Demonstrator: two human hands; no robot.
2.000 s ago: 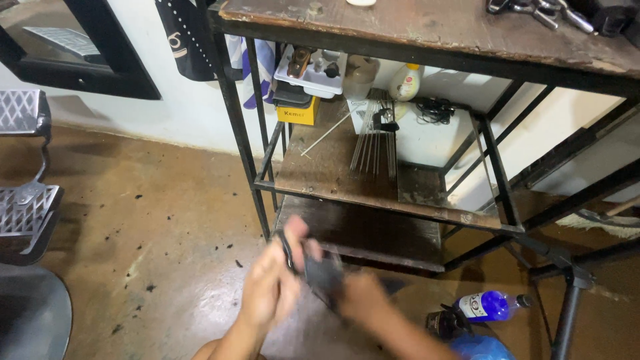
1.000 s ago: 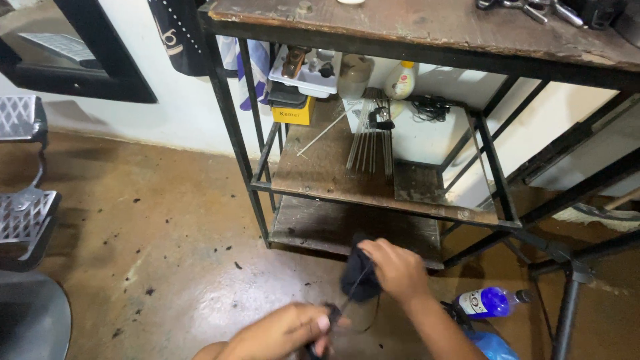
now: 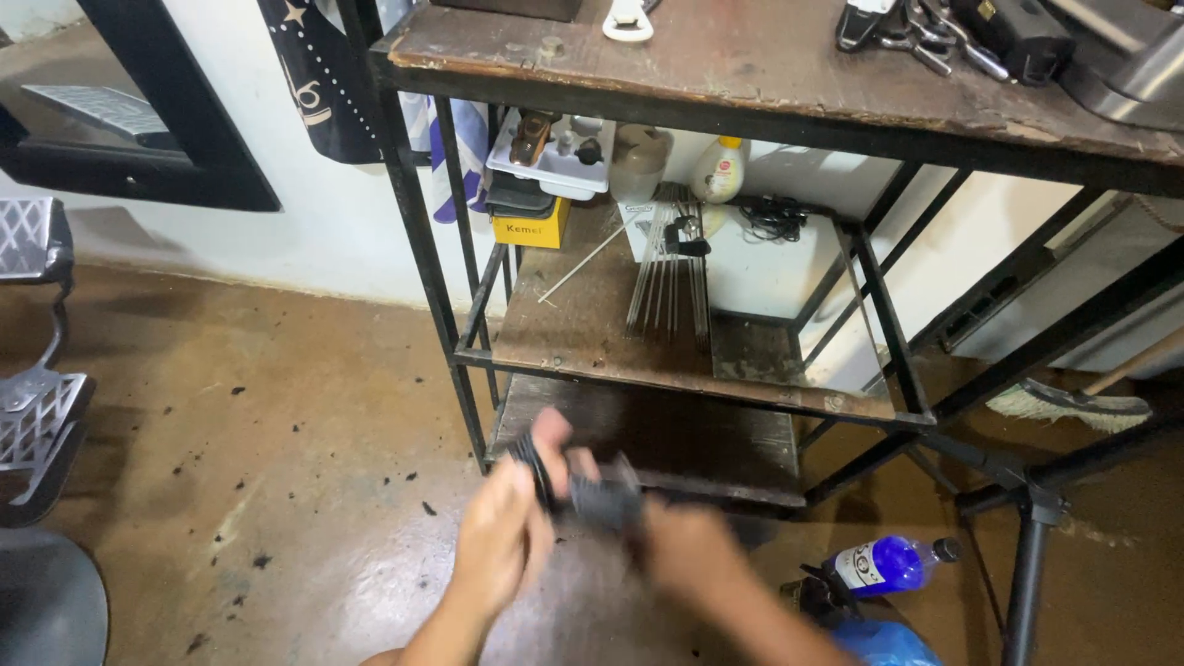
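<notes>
My left hand [image 3: 509,518] is low in the middle of the head view, its fingers closed around a dark, looped or ribbed item [image 3: 536,472]. Just right of it my right hand [image 3: 680,546], strongly blurred, grips another part of a black bundle [image 3: 601,499]. Blur hides whether the two dark parts are one thing; the bundle's kind cannot be told. Both hands are in front of the lower shelf [image 3: 647,425] of a wood and black metal rack.
The middle shelf [image 3: 573,324] holds thin metal rods [image 3: 671,277], a yellow box [image 3: 532,227], a white tray [image 3: 555,162] and a mirror [image 3: 786,268]. Hair clippers [image 3: 1008,37] lie on the top shelf. A bottle of blue liquid [image 3: 893,566] is at lower right, a broom [image 3: 1064,402] beyond.
One second ago my hands were farther apart, with a dark strand between them and a black bundle at my right hand. Now they are close together, and my left hand is raised.
</notes>
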